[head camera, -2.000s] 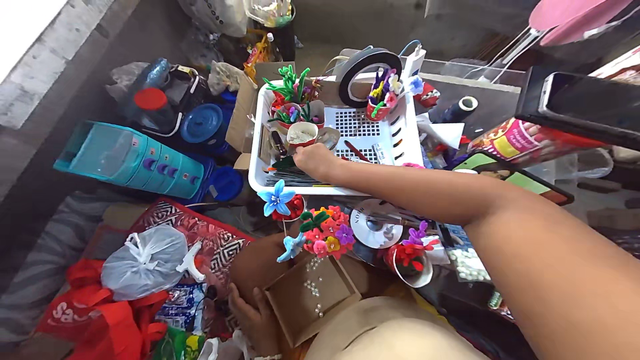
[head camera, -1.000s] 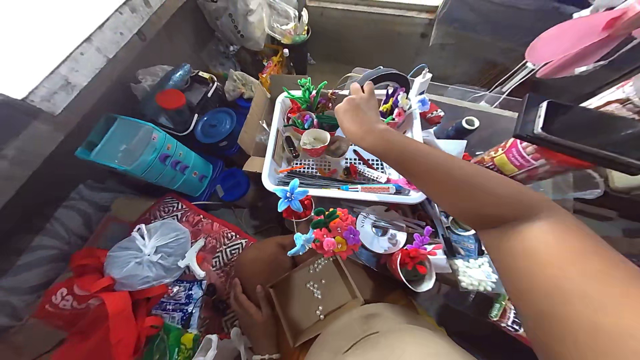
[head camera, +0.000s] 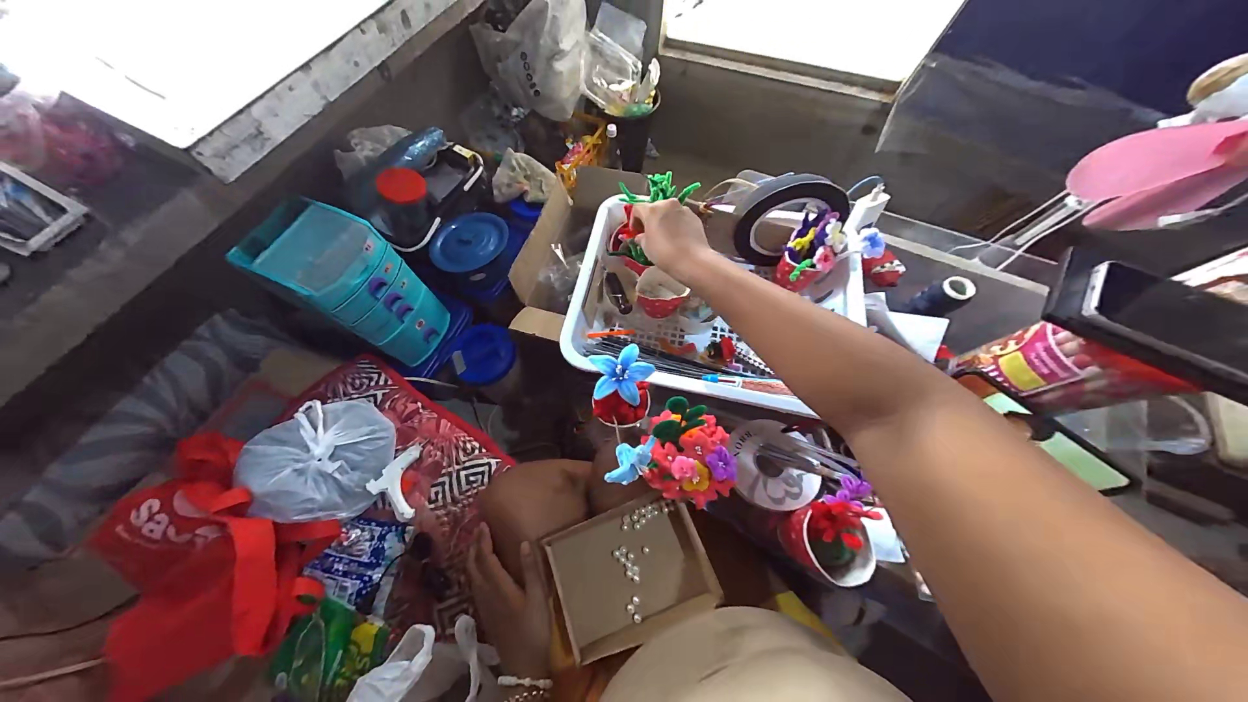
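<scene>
My right hand (head camera: 673, 239) reaches into the back left of a white plastic basket (head camera: 575, 327), at a red cup with green pipe-cleaner stems (head camera: 661, 187); its fingertips are partly hidden, so a grip cannot be made out. Just below it stands a red-and-white paper cup (head camera: 661, 294). My left hand (head camera: 514, 590) rests beside a shallow cardboard box (head camera: 595, 570) on the lap, where several white pearl beads (head camera: 629, 561) lie. Pipe-cleaner flowers, a blue one (head camera: 621, 374) and a pink-and-red bunch (head camera: 690, 458), stand between box and basket.
Left are teal drawers (head camera: 361, 283), a blue lid (head camera: 468, 242), a red bag (head camera: 195, 556) and a tied plastic bag (head camera: 317, 458). A roll of black tape (head camera: 751, 219) leans in the basket's back. Right of the box stand a ribbon spool (head camera: 775, 478) and a potted red flower (head camera: 829, 551).
My right hand has moved left, from near the black tape roll to the green stems at the basket's back left. The left hand stays by the box. The view has shifted somewhat.
</scene>
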